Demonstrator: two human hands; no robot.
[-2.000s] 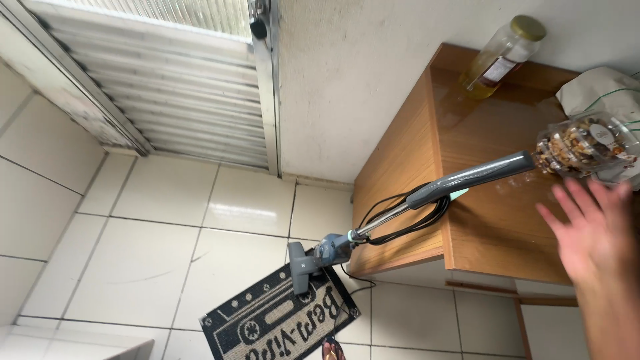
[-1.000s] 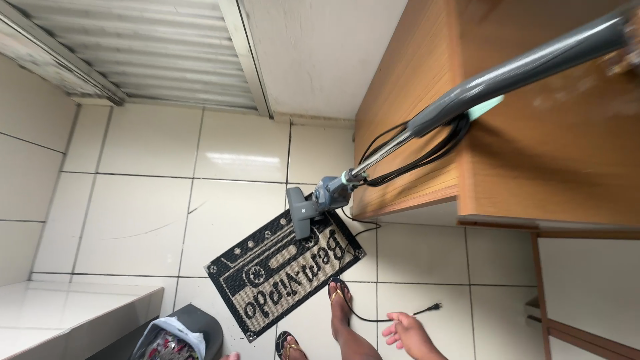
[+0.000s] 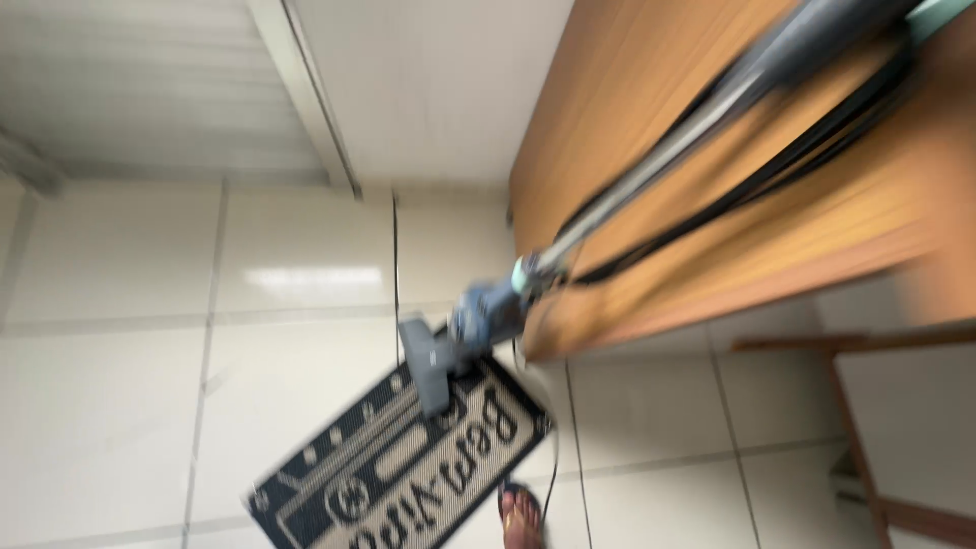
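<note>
A stick vacuum cleaner leans against a wooden cabinet, its grey floor head [image 3: 431,366] over the upper edge of a doormat [image 3: 412,465]. The blue-grey body [image 3: 488,313] joins the head to a metal tube [image 3: 648,175] and a dark grey handle [image 3: 823,38] that runs out at the upper right. A black power cord [image 3: 747,183] hangs in loops beside the tube, and a thin length of it lies on the floor near the mat. Neither my left hand nor my right hand shows in the view. The picture is blurred.
The wooden cabinet [image 3: 602,122] fills the upper right. A metal shutter door [image 3: 152,91] stands at the upper left beside a pale wall [image 3: 435,84]. White tiles [image 3: 297,381] cover the floor. My sandalled foot [image 3: 520,515] is below the mat. A wood-framed white piece [image 3: 854,435] stands at the right.
The hand that was near the cord's plug a second ago is out of view. The view has shifted, and the plug and the bin at the lower left are no longer in it.
</note>
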